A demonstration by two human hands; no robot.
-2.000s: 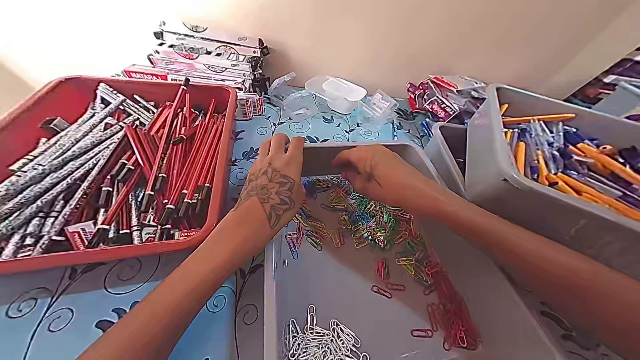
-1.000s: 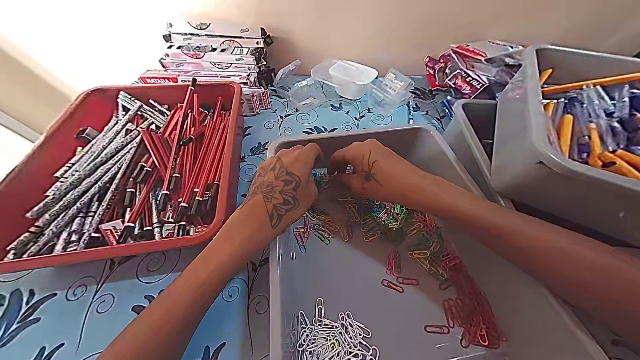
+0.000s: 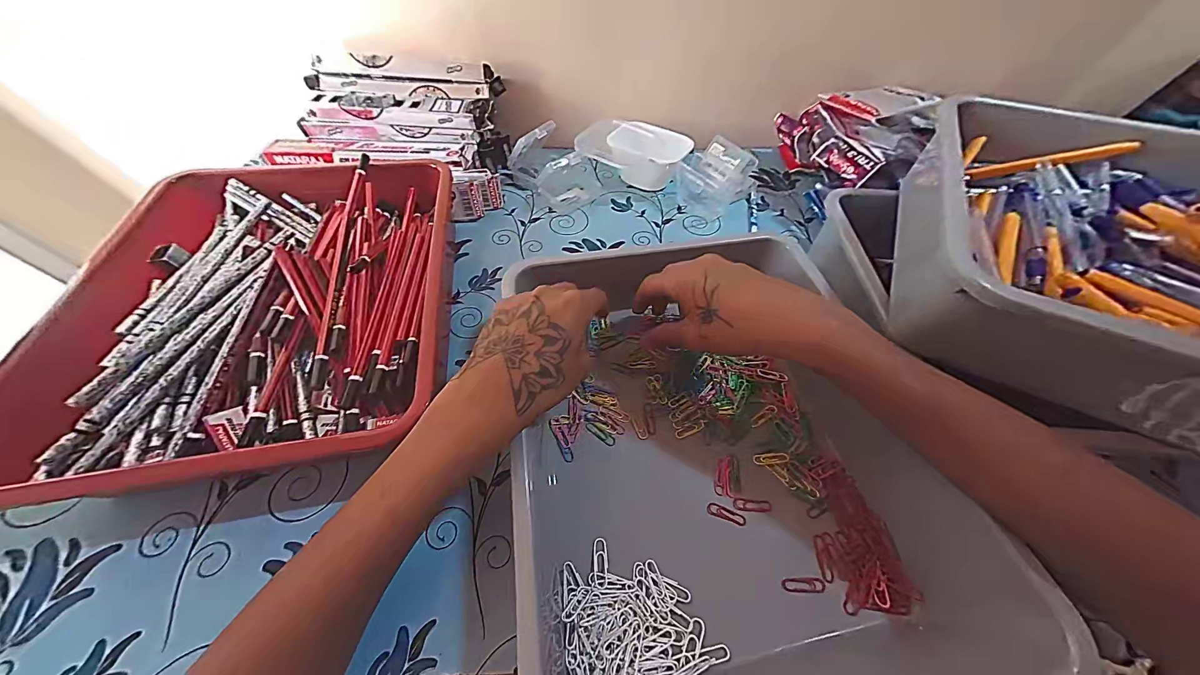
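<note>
Both hands are over the far end of a grey plastic tray (image 3: 675, 497). My left hand (image 3: 548, 342) is by the far left corner, its fingertips at some coloured paper clips; whether it grips any is hidden. My right hand (image 3: 717, 305) faces it, thumb and fingers curled near small clips that I cannot make out clearly. Mixed-colour paper clips (image 3: 741, 384) spread below the right hand. Red paper clips (image 3: 867, 553) form a heap along the right side. A pile of white paper clips (image 3: 633, 614) lies at the near left of the tray.
On the left stands a red tray (image 3: 436, 309) of pencils. Stacked pencil boxes (image 3: 394, 112), clear plastic boxes (image 3: 647, 155) and crumpled packaging (image 3: 844, 141) line the wall. A grey bin (image 3: 1031, 328) of pens stands at right, beside a smaller grey bin (image 3: 848, 248).
My right hand was farther from the left two seconds ago, came close to it one second ago, and now stands a little apart from it again.
</note>
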